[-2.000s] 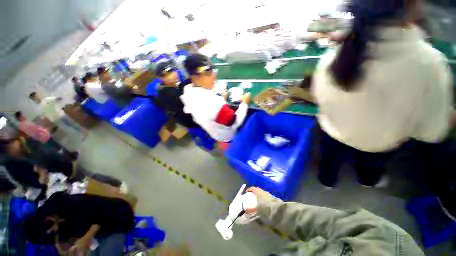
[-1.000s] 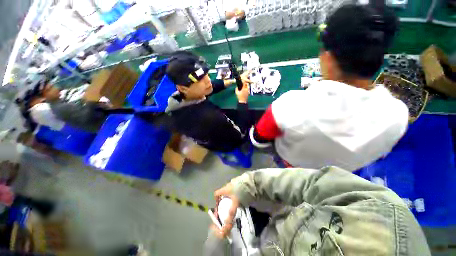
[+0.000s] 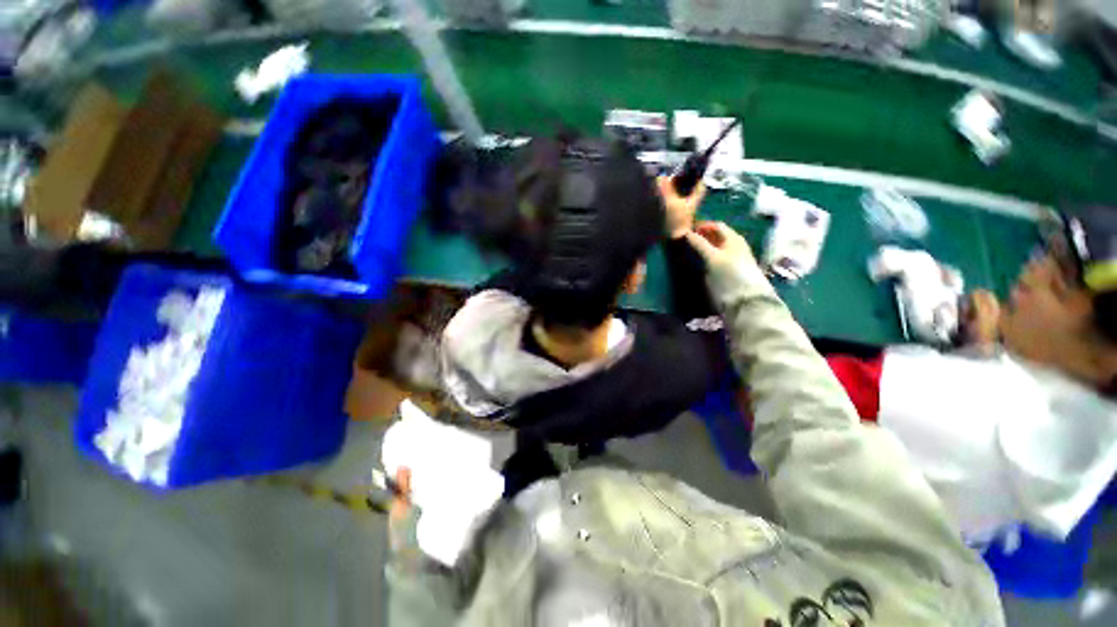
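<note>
My left hand (image 3: 401,496) is at the lower left, at the edge of a bright white object (image 3: 447,475), which looks like the security camera. It is overexposed, so its details do not show. My right hand (image 3: 717,245) reaches up over the bench, close to the seated neighbour's hand. I cannot tell whether it touches that hand or pinches anything. The neighbour's hand holds a slim black tool (image 3: 696,169), possibly a screwdriver. White camera parts (image 3: 796,235) lie on the green bench (image 3: 527,251) to the right of it.
A seated worker in a black cap (image 3: 582,233) is directly in front. Another in white (image 3: 980,429) sits at right. A blue bin of black parts (image 3: 404,184) stands on the bench, a blue bin with white parts (image 3: 270,404) below. An open carton (image 3: 110,159) is at far left.
The view has moved up to the neighbour's bench. My right arm now stretches out over it. The white object is now at lower left by my left hand; earlier it was lower centre.
</note>
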